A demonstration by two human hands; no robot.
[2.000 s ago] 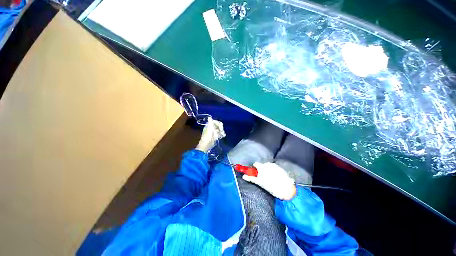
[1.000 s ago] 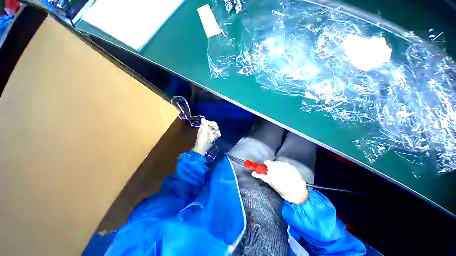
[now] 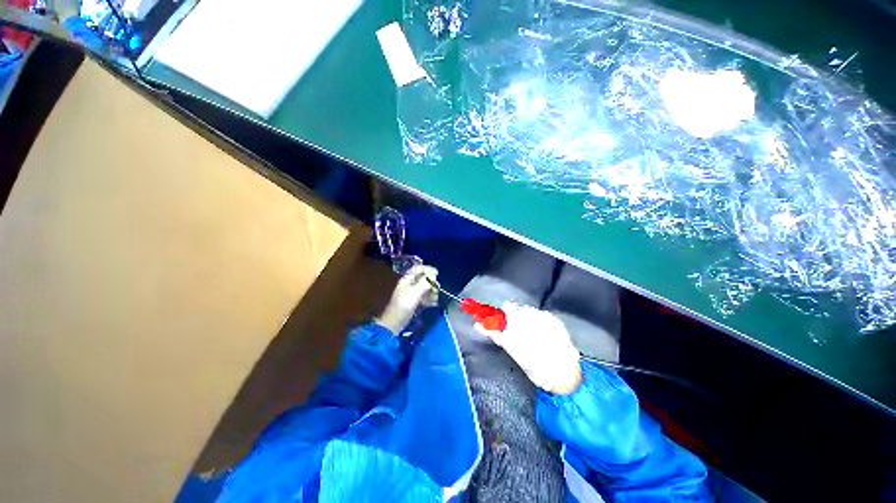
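My left hand [image 3: 408, 299], in a cream glove, is closed on a looped clear cable [image 3: 391, 236] over my lap; the loop sticks up past the fingers beside the carton's corner. My right hand [image 3: 538, 346], in a cream glove, grips a red-handled screwdriver [image 3: 484, 314]. Its thin shaft points up-left and reaches the left fingertips. The part at the shaft's tip is too small to make out. A thin dark cord runs right from behind my right wrist.
A large open cardboard carton [image 3: 147, 265] stands at left. On the green bench [image 3: 339, 108] lie a white foam pad [image 3: 257, 44], a pale card [image 3: 400, 53], small metal parts [image 3: 445, 20] and crinkled clear plastic bags [image 3: 609, 147].
The screwdriver shaft has come up to the left fingertips. The cable loop has swung more upright and away from the carton's corner. The view has shifted slightly.
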